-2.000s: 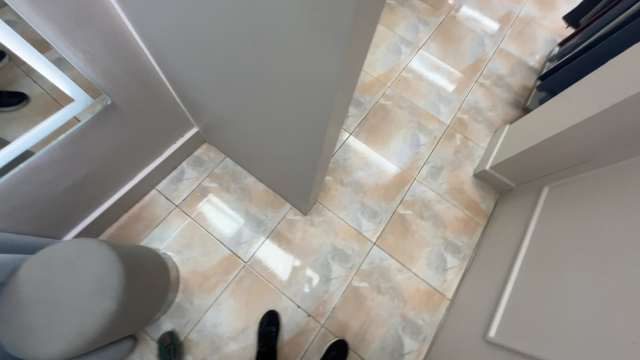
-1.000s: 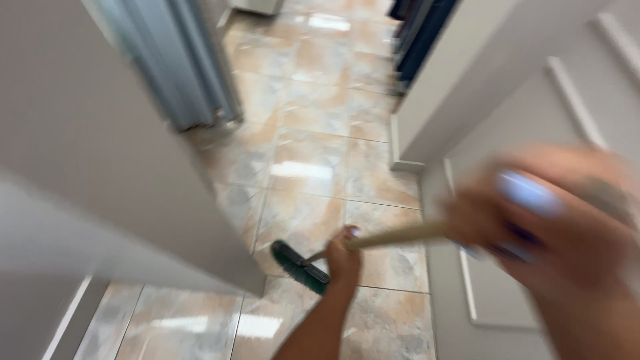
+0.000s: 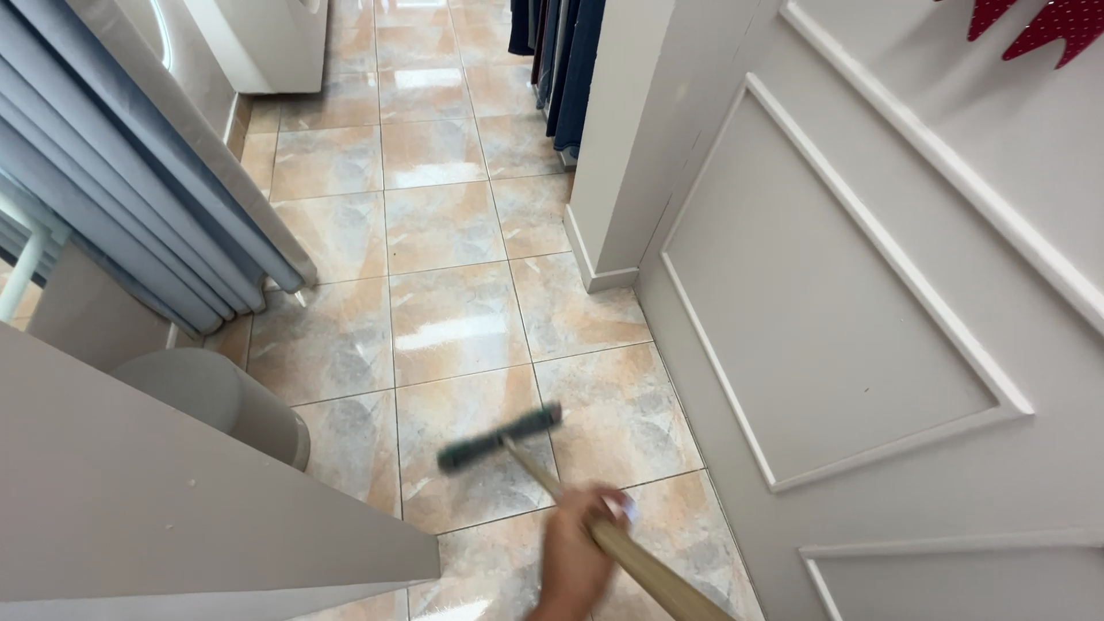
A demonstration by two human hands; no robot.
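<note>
My left hand (image 3: 580, 548) is closed around the pale wooden handle (image 3: 642, 569) of a broom, low in the middle of the view. From the hand the handle runs up and left to the dark green broom head (image 3: 500, 437), which lies at a slant over the floor tiles and is slightly blurred. The handle's other end leaves the view at the bottom right. My right hand is out of view.
A grey partition (image 3: 216, 509) juts in at lower left, beside a round grey pouf (image 3: 207, 397). Blue curtains (image 3: 147, 164) hang at upper left near a white cabinet (image 3: 259, 39). Dark clothes (image 3: 573, 78) hang beyond a wall corner (image 3: 630, 147); a panelled wall (image 3: 845, 328) stands right.
Neither hand showed two seconds ago; one second ago both were on the broom handle. My right hand has since left the view. The view has swung a lot.
</note>
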